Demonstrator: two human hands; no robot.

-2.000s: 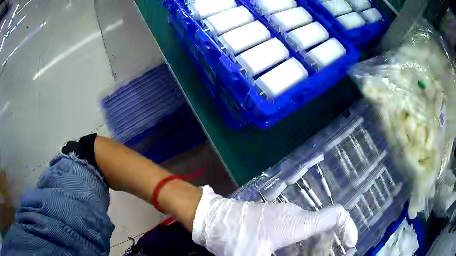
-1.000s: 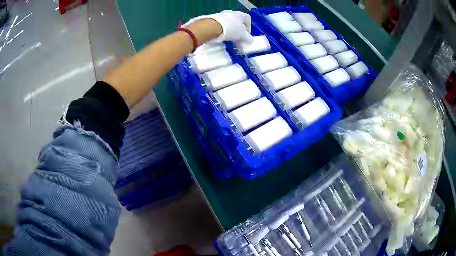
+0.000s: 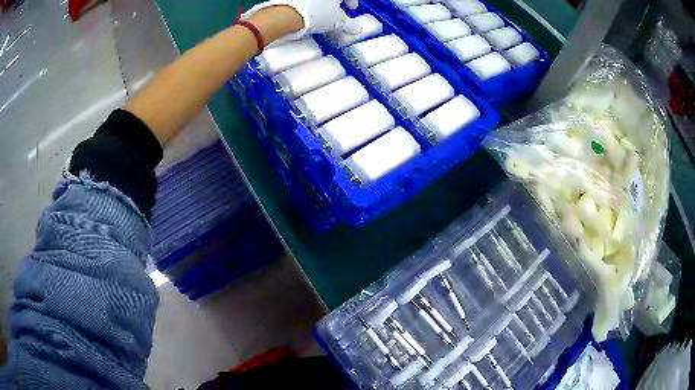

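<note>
My left hand [image 3: 324, 17], in a thin white glove, reaches to the far end of the near blue tray [image 3: 366, 206], at the picture's top edge. Its fingertips are over a white block; whether they grip it cannot be told. The tray holds two rows of thick white blocks [image 3: 383, 154] and sits on another blue tray. The clear blister tray [image 3: 488, 297] lies closer to me with thin rods and white padded strips in it. My right hand is not in view.
A second blue tray [image 3: 499, 90] of white blocks stands behind. A clear bag [image 3: 602, 183] of cream pieces lies at right. White pieces [image 3: 590, 373] lie in a blue tray at lower right. Ribbed blue trays [image 3: 206, 221] are stacked below the bench edge.
My left hand has gone from the clear blister tray to the far end of the blue tray. Over the last second it stays there while the view shifts, moving the trays up and left in the picture.
</note>
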